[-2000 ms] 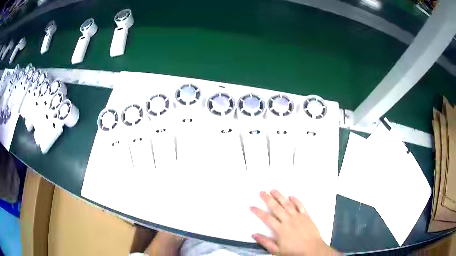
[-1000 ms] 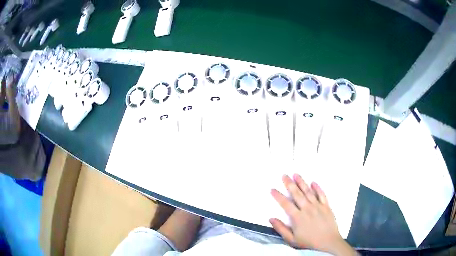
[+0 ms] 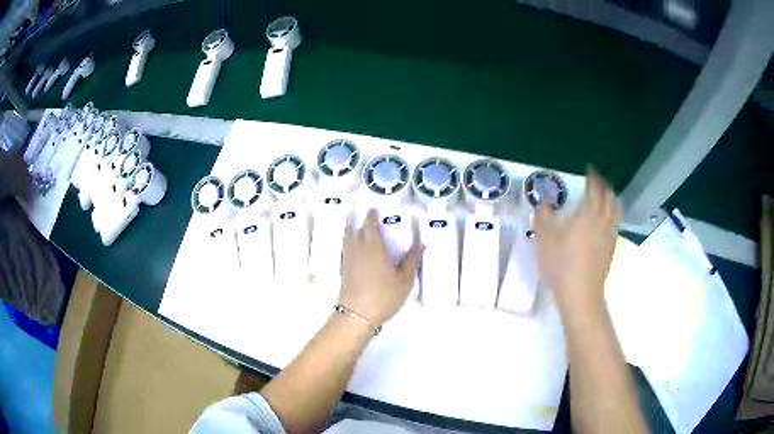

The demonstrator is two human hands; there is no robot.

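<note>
Several white handheld fans [image 3: 438,254] lie in a row on the white sheet [image 3: 458,364], round heads away from me, small dark panels on the upper handles. My left hand [image 3: 378,267], with a thin bracelet on the wrist, is at the handle of a middle fan [image 3: 388,175]; whether it grips the fan is not clear. My right hand [image 3: 581,246] is blurred, at the rightmost fan [image 3: 544,189], covering part of its head and upper handle. Its grip cannot be made out.
More fans [image 3: 276,69] lie on the green conveyor [image 3: 407,85]. A packed slanting row of fans [image 3: 127,199] is at left. A pale post [image 3: 687,110] rises at right beside papers [image 3: 679,314]. A carton [image 3: 161,364] is at lower left; a person's sleeve [image 3: 30,254] shows at far left.
My left hand has come up from below the bench edge onto the middle fans. My right hand has moved from the bare sheet up to the rightmost fan. The view has shifted slightly.
</note>
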